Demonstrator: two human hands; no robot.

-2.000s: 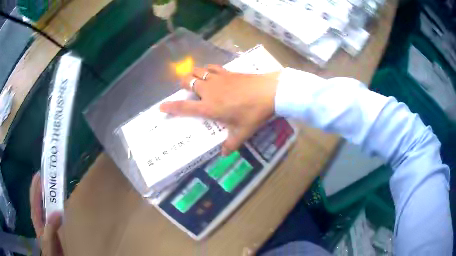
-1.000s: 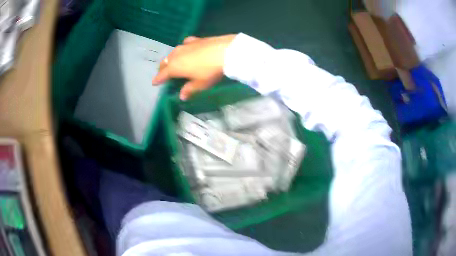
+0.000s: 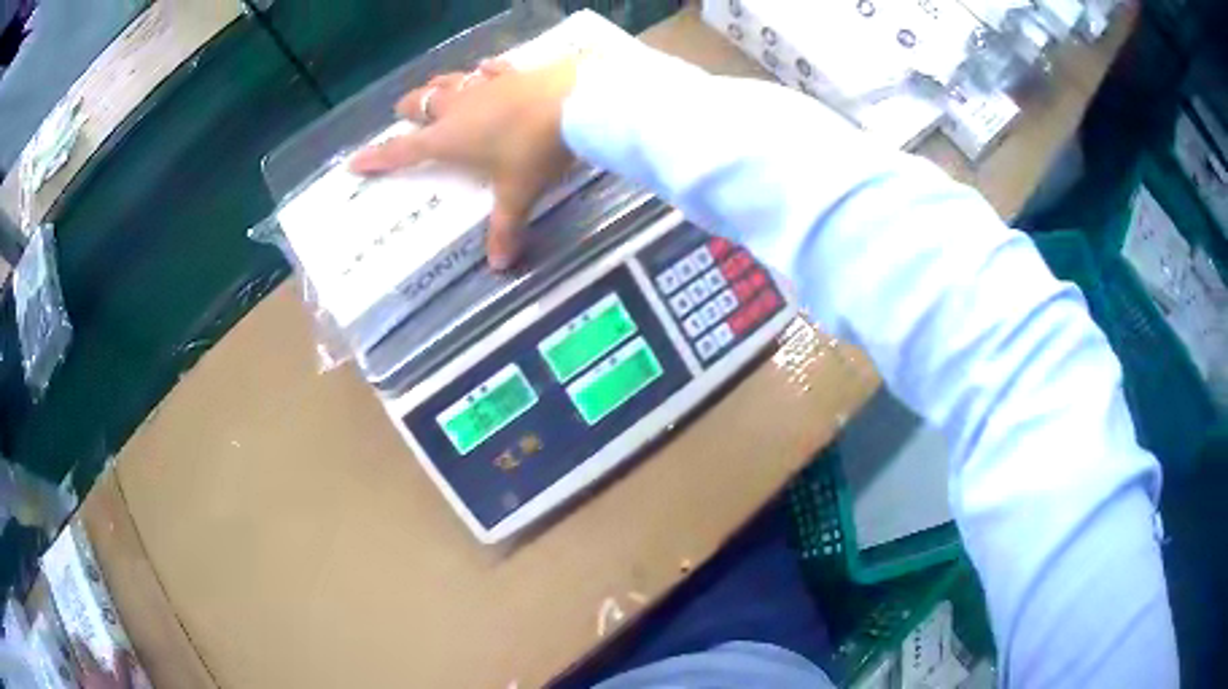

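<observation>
A white box marked "SONIC" (image 3: 364, 256) lies on the grey scale pan (image 3: 471, 316), with clear film around its left end. My right hand (image 3: 485, 135) is over the box, its fingers across the top and its thumb at the near edge. The digital scale (image 3: 539, 431) shows three lit green displays and grey and red keys. My left hand (image 3: 119, 670) is small, blurred and cut off at the bottom left, against the lower end of a bagged white box (image 3: 84, 592); its grip is unclear.
White boxes (image 3: 862, 61) and bagged boxes stand on the brown cardboard-covered bench (image 3: 269, 512) at the upper right. The dark green conveyor (image 3: 175, 249) runs along the left. Green crates (image 3: 835, 538) stand at the lower right, one with a pale board (image 3: 896, 471).
The view has swung from the floor crates back to the scale. My right hand has moved from above the crates onto a box on the pan. My left hand now shows at the lower left.
</observation>
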